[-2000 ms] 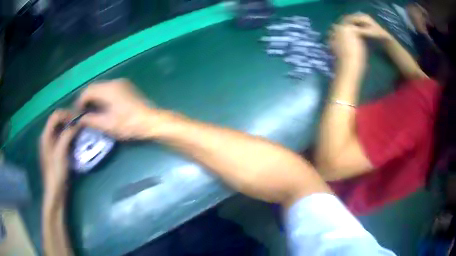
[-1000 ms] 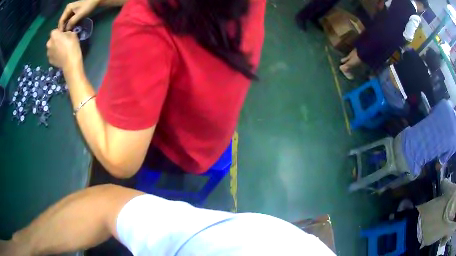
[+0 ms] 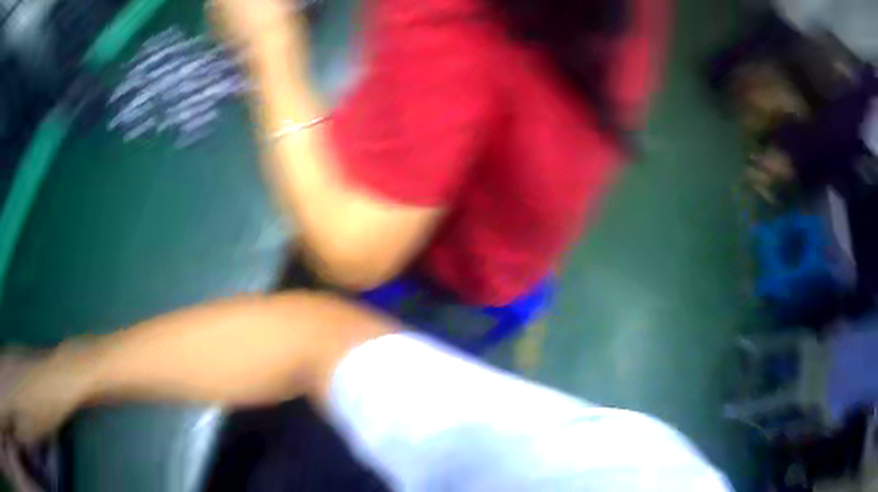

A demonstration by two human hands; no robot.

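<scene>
My right hand (image 3: pixel 43 394) is at the left edge, partly cut off and blurred, with my bare forearm and white sleeve reaching to it from the lower right. A dark thing (image 3: pixel 43 459) shows just below the fingers; I cannot tell what it is or whether the hand grips it. A bit of skin beside it at the very edge may be part of my left hand, but this is unclear. The hand is over the near left part of the dark green bench (image 3: pixel 144 221).
A person in a red top (image 3: pixel 433 125) sits close beyond my forearm, with an arm on the bench. A blurred heap of small silver-grey parts (image 3: pixel 178 86) lies near that person's hand. Blue stool parts (image 3: pixel 525 307) show below. Green floor, another blue stool (image 3: pixel 794 250) and people are at the right.
The view first swung from the bench and my two hands towards the red-clad person, then partly back. More of my right hand now shows at the left edge than a second ago.
</scene>
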